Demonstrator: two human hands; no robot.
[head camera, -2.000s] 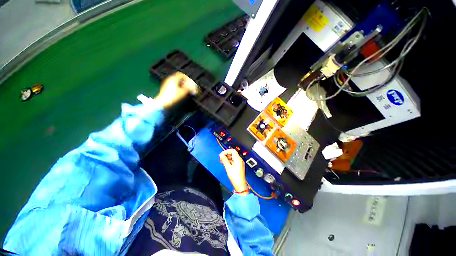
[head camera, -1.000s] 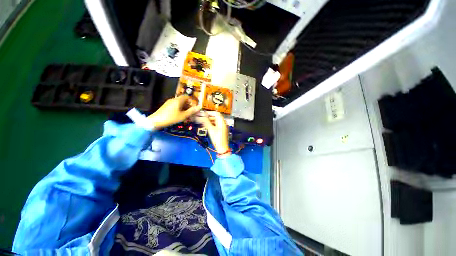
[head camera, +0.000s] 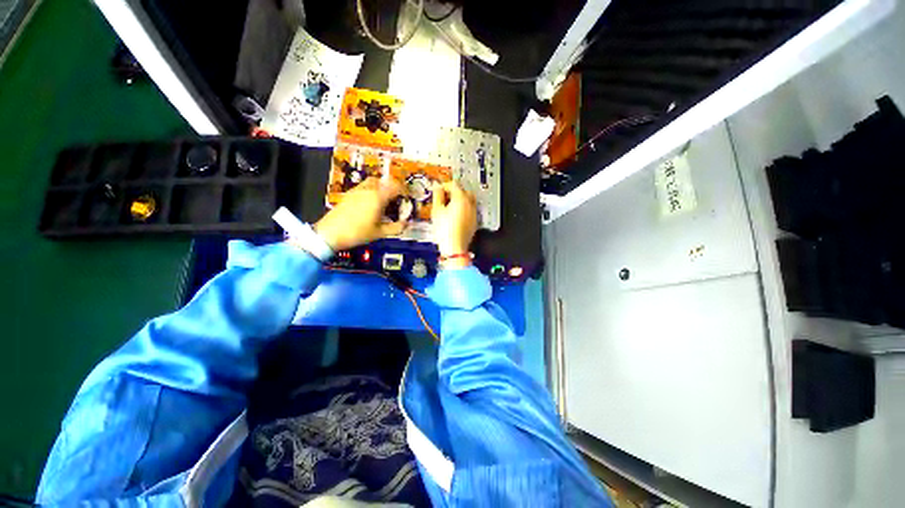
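Observation:
My left hand (head camera: 362, 215) holds a round module (head camera: 402, 208) at its fingertips, over the front edge of the orange fixtures. My right hand (head camera: 453, 216) is at the front right of the right orange fixture (head camera: 437, 175); its fingertips are beside a round part (head camera: 419, 187) in that fixture, and whether they grip it is unclear. My left fingers partly cover the left orange fixture (head camera: 343, 159). The rear orange fixture (head camera: 353, 127) holds a dark part. A silver base plate (head camera: 484, 203) lies to the right.
A black tray (head camera: 164, 230) at left holds round dark discs and a gold-orange piece (head camera: 143, 206). The control panel (head camera: 461, 268) runs along the front above a blue surface (head camera: 352, 303). Paper (head camera: 288, 104), hoses and the white frame (head camera: 169, 64) surround the fixtures. An orange-brown wire hangs in front.
The view turned towards the machine. My left hand came from the black tray to the fixtures. My hands met over the panel, then parted, my right hand moving to the right fixture.

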